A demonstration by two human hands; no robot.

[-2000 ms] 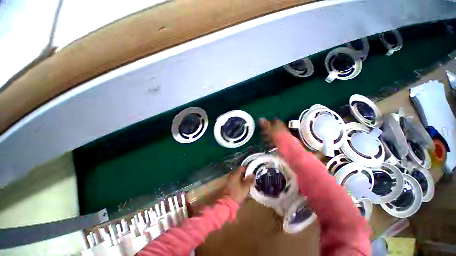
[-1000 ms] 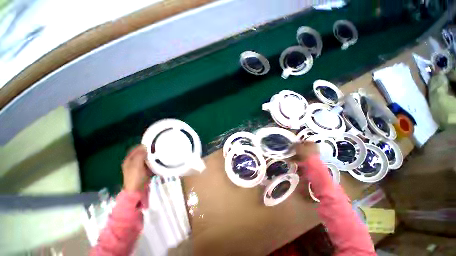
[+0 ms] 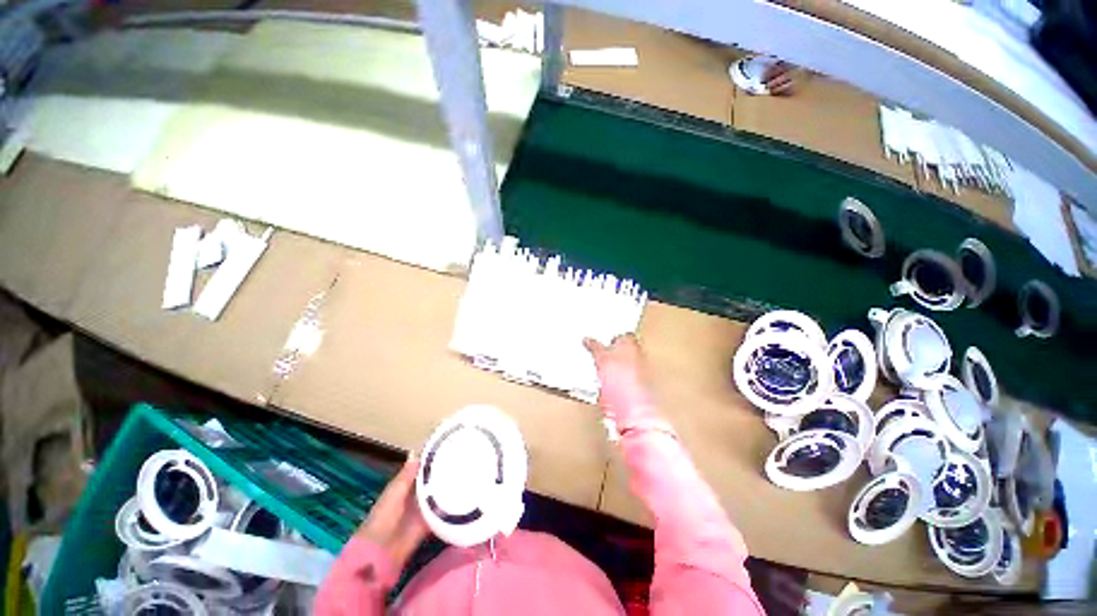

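My left hand (image 3: pixel 399 510) holds a round white head (image 3: pixel 473 477) by its edge, near my body at the bench's front. Its small tab points down. My right hand (image 3: pixel 616 361) touches the right end of the white arm stack (image 3: pixel 535 318) on the cardboard bench, fingertips on the arms. Whether it grips one, I cannot tell. The arms lie side by side, prongs facing the belt. A heap of round heads (image 3: pixel 818 460) lies on the bench at the right, some with dark centres, some pale.
Green belt (image 3: pixel 674 199) behind the stack carries several heads. Green crate (image 3: pixel 102 505) at lower left holds heads and joined units. White pieces (image 3: pixel 217 267) lie on the bench at left. A grey post (image 3: pixel 463 120) stands behind the stack. Another person's hand (image 3: pixel 780 80) shows across the belt.
The view has swung left and now shows the crate. My left hand has brought the head back towards my body. My right hand has left the head heap and reached the arm stack.
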